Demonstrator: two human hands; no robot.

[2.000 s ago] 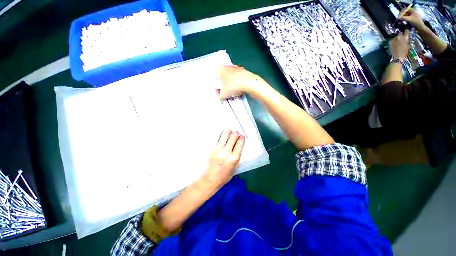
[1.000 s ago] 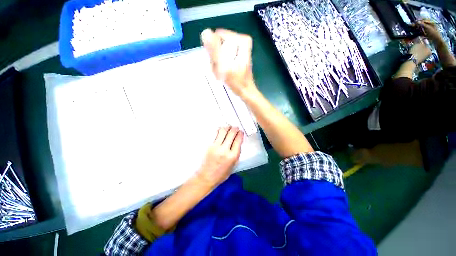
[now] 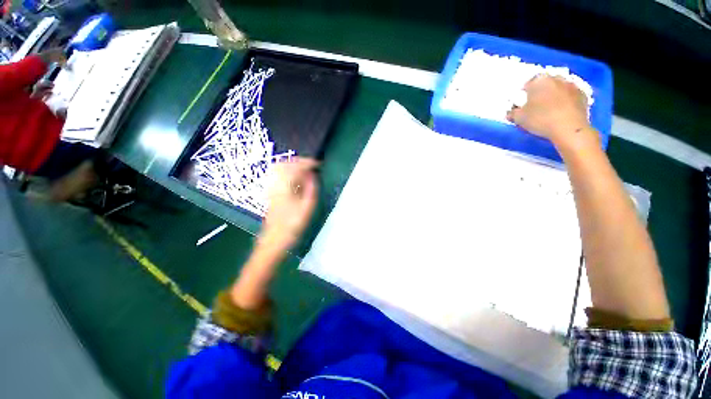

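Observation:
My left hand [image 3: 290,199] is blurred at the near right edge of the left black tray [image 3: 308,101], over the heaped metal rods [image 3: 234,144]; whether it holds a rod is unclear. My right hand [image 3: 553,105] reaches into the blue plastic bin [image 3: 499,134], its fingertips among the small white plastic parts [image 3: 483,86]; its grip is hidden. The white sheet [image 3: 444,210] lies in front of me, below the bin. A dark thin line shows on its right part, partly behind my right forearm.
A stack of pale sheets [image 3: 117,78] stands at the left, beside a person in a red sleeve [image 3: 27,117]. A small blue container [image 3: 92,33] is behind it. Another tray with rods [image 3: 705,312] is cut off at the right edge. A pale strip lies on the floor at lower left.
The view has swung left. My left hand has left the sheet for the left tray. My right hand has moved from above the sheet's right side into the blue bin.

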